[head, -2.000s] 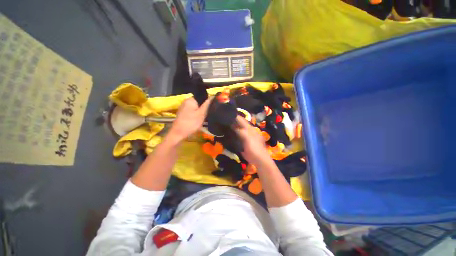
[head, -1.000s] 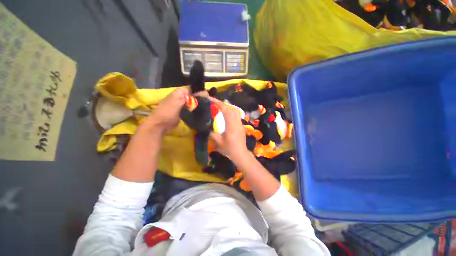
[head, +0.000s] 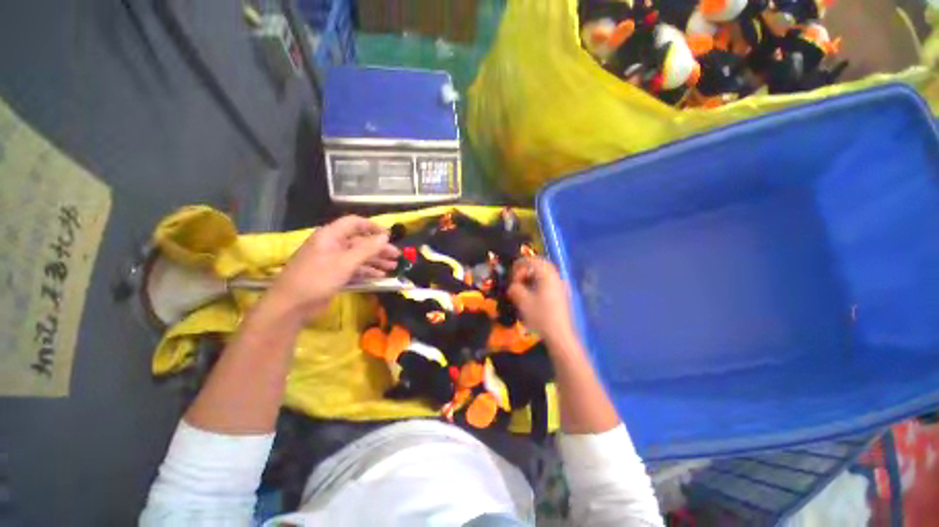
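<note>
Several black, white and orange plush penguin skins (head: 424,365) lie in a pile on the yellow cloth (head: 319,376). The thin metal filling nozzle (head: 257,284) runs from its whitish round base (head: 175,288) over the cloth, its end bare of any skin. My left hand (head: 345,255) is over the nozzle, fingers bent and apart, with nothing seen in it. My right hand (head: 537,296) is at the right side of the pile, fingers curled down at the black skins; whether it grips one is hidden.
A deep blue tote (head: 710,278) stands at the right. Beyond it a large yellow sack (head: 546,103) holds filled penguins (head: 674,62). A scale (head: 391,108) stands ahead. The grey machine (head: 93,82) with a handwritten notice (head: 46,257) is at the left.
The penguin held between both hands is no longer in them. My hands have moved apart, the left staying by the nozzle, the right moving to the pile's right side. The view has shifted.
</note>
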